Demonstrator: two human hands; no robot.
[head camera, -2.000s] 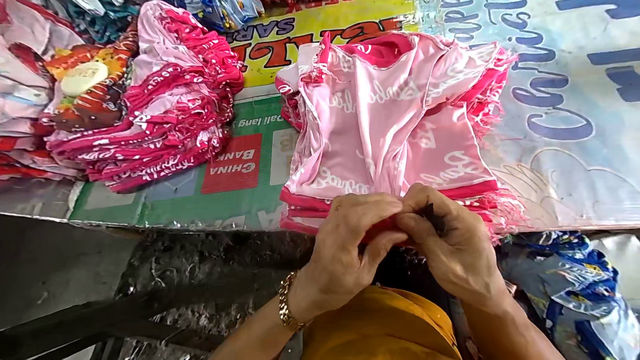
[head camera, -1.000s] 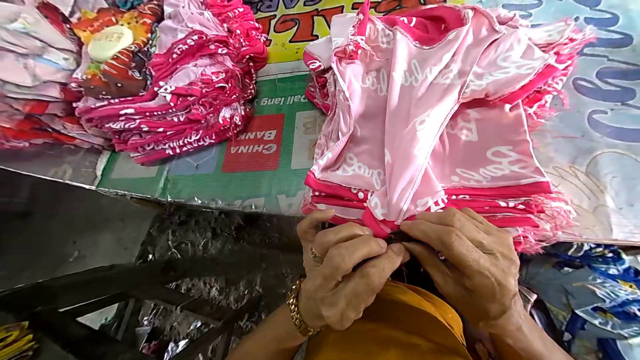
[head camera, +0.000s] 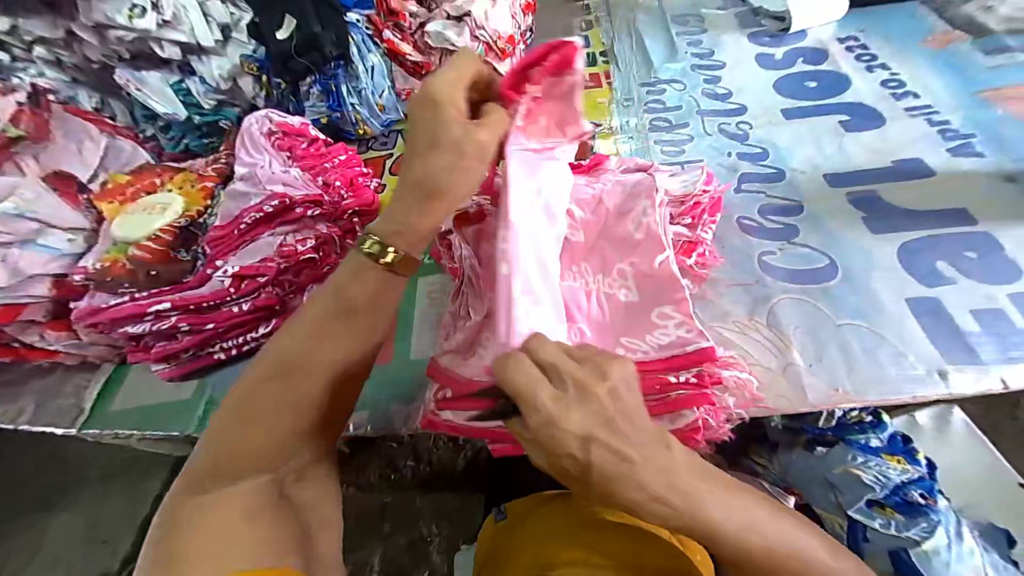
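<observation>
A pink printed garment piece with dark pink edging (head camera: 540, 240) is lifted and folded lengthwise over a stack of like pieces (head camera: 632, 232) at the table's front edge. My left hand (head camera: 456, 136), with a gold-coloured bracelet at the wrist, grips its far, dark pink end above the stack. Its near end is under my right hand (head camera: 572, 400), whose fingers are closed on it. A small dark pointed tool (head camera: 492, 404) sticks out to the left from my right hand; its kind is hard to tell.
Left of the stack lies another pile of pink garments (head camera: 264, 248), beside a pile with a round pale disc (head camera: 148, 218) on top. Grey, black and red cloth heaps (head camera: 184, 40) stand behind. A printed tarpaulin (head camera: 800, 336) covers the table. Blue cloth (head camera: 872, 480) lies below at right.
My left hand has moved from the near edge of the stack to its far side, raising the garment's end. The top piece lay spread flat earlier. My right hand remains near the front edge.
</observation>
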